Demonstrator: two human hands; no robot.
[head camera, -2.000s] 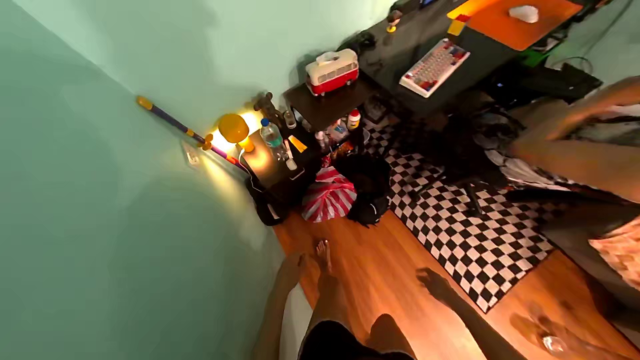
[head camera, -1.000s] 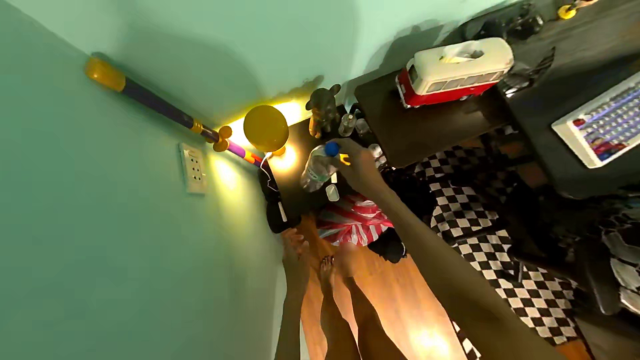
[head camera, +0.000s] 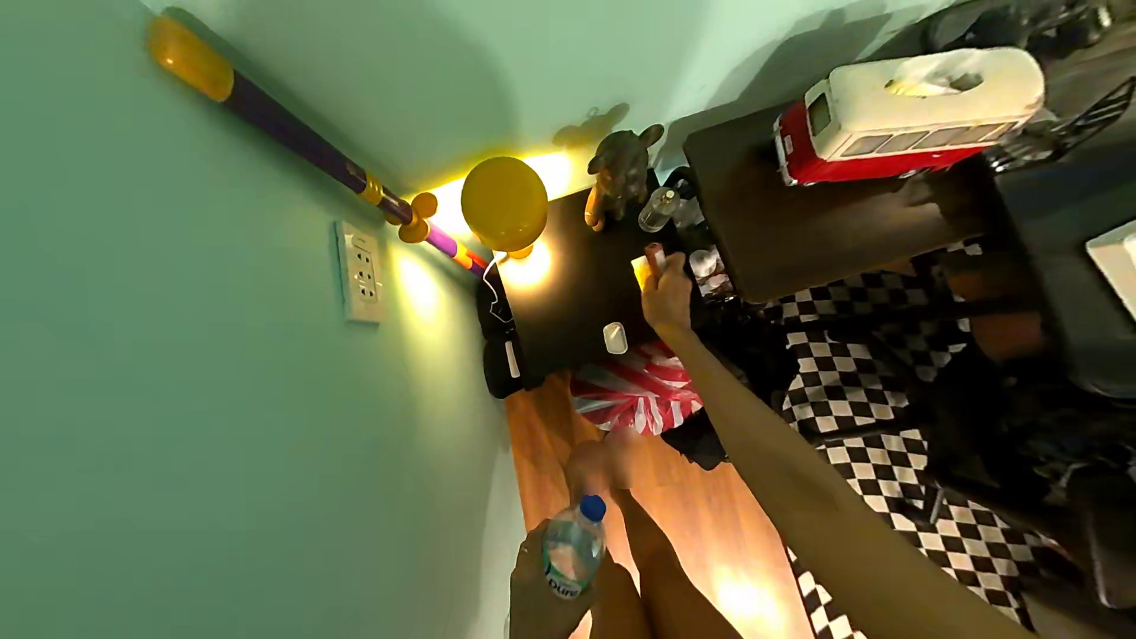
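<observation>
My left hand is closed around a clear plastic water bottle with a blue cap, low in view over my legs. On the right side of a small dark table, my right hand grips a small item with reddish-brown and yellow parts; what it is cannot be told. A small white case lies near the table's front edge. Behind my right hand stand a dark animal figurine and a clear glass bottle. A round yellow lamp glows at the back left.
A red and white bus-shaped tissue box stands on a dark surface at right. A yellow and purple pole leans along the wall beside a power outlet. A red-striped bag sits below the table, near a checkered mat.
The water bottle, held by my right hand over the table a second ago, is now in my left hand. My right hand has taken hold of the small item. The view has moved closer to the table.
</observation>
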